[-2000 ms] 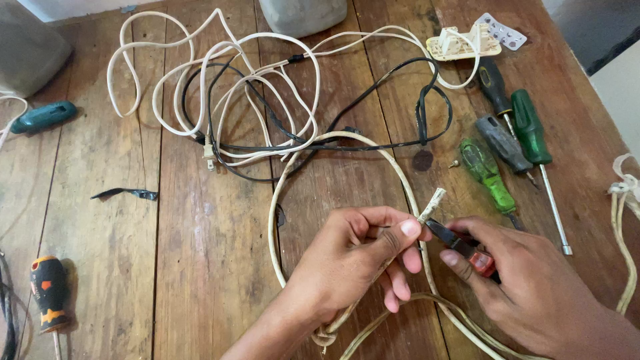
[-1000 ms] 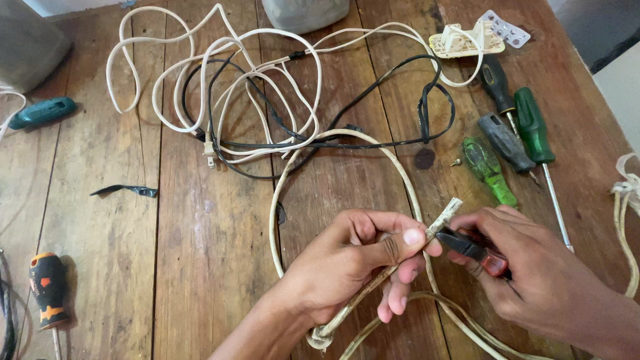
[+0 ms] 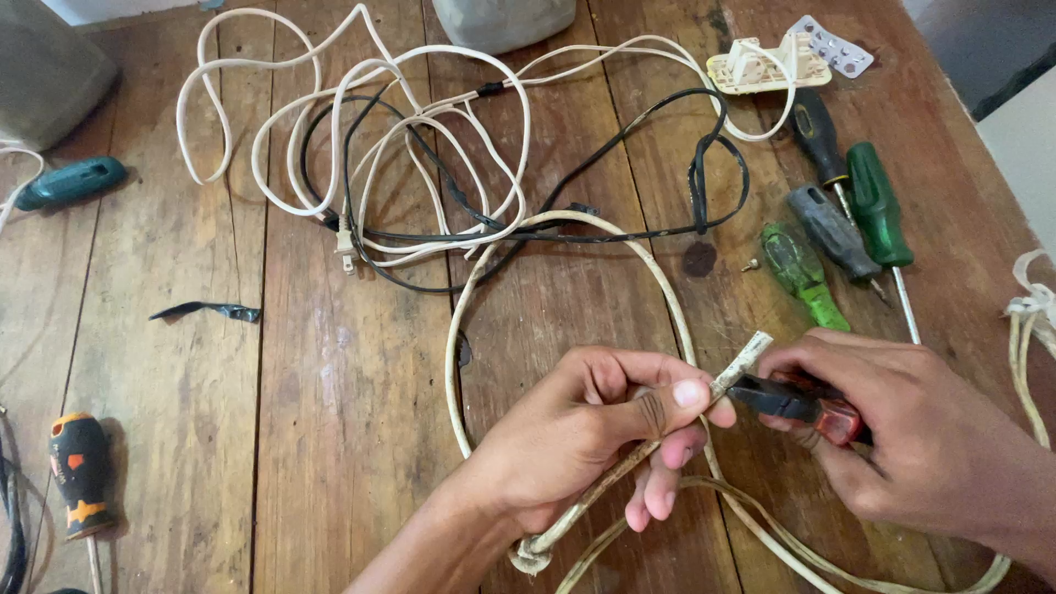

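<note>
Near the lower middle, my left hand [image 3: 610, 421] pinches a dirty white electrical cable [image 3: 596, 488] between thumb and fingers. The cable's end points up and to the right past my fingertips, and a knot or bulge sits below my wrist. Wrapped around red-handled pliers [image 3: 780, 398] is my right hand [image 3: 891, 429]. The pliers' dark jaws touch the cable just beyond my left fingertips; whether they bite into it I cannot tell. More of the off-white cable loops on the wooden table behind my hands.
Tangled white cord [image 3: 528, 124] and black cord [image 3: 610, 148] lie at the back. Several screwdrivers, one with a green handle [image 3: 876, 202], lie at the right near a cream electrical fitting [image 3: 767, 74]. An orange-and-black screwdriver [image 3: 80, 470] and a black tape scrap [image 3: 206, 310] lie left.
Compared with two seconds ago, the cable's end and the pliers have moved slightly to the right. Both hands keep their hold.
</note>
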